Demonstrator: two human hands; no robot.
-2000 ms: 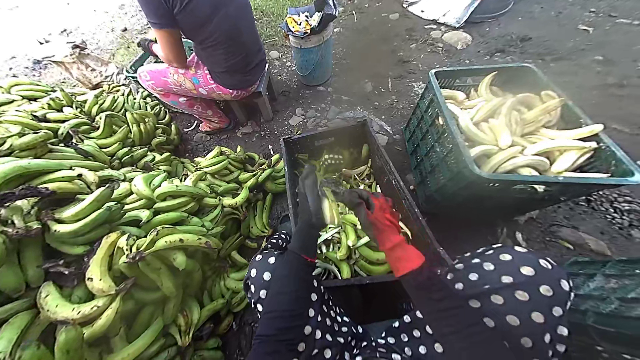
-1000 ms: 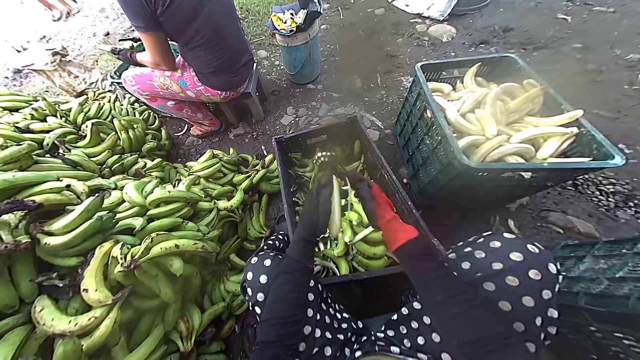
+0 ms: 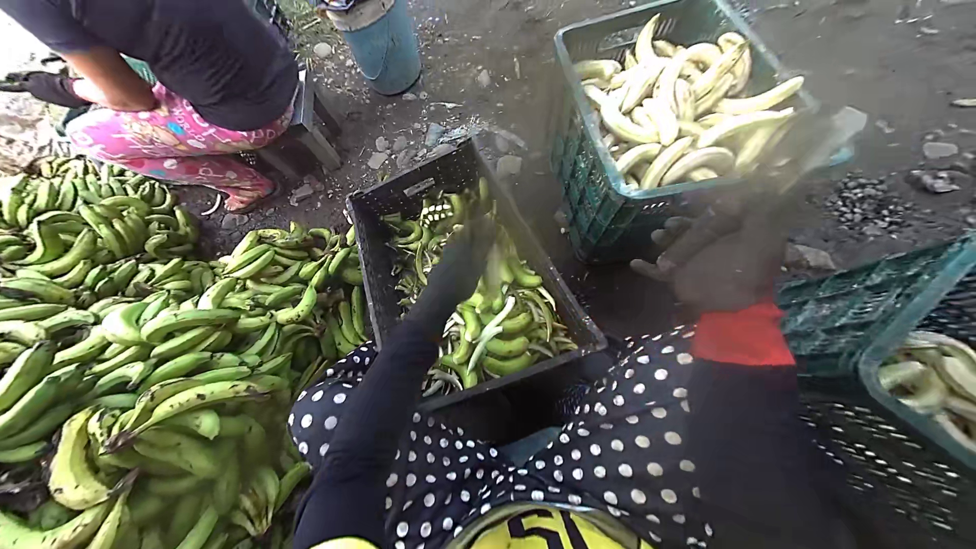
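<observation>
My left hand (image 3: 469, 248), in a dark glove, reaches into the black crate (image 3: 400, 191) of green plantains and peel strips (image 3: 507, 347). Blur hides its fingers, so what it holds is unclear. My right hand (image 3: 713, 248), gloved with a red cuff, is beside the near right side of the green plastic crate (image 3: 648, 194) of peeled plantains (image 3: 671, 107). A blurred pale shape (image 3: 827, 141) shows just beyond it; whether the hand holds it cannot be told.
A heap of green plantains (image 3: 175, 335) lies at the left. Another person (image 3: 191, 69) sits at the upper left near a blue bucket (image 3: 385, 53). A second green crate (image 3: 877, 305) with peeled plantains stands at the right edge, and stones lie on the ground.
My right hand has moved from over the black crate to the right, beside the crate of peeled plantains. My left hand stays over the black crate. A pale plantain was between my hands a second ago.
</observation>
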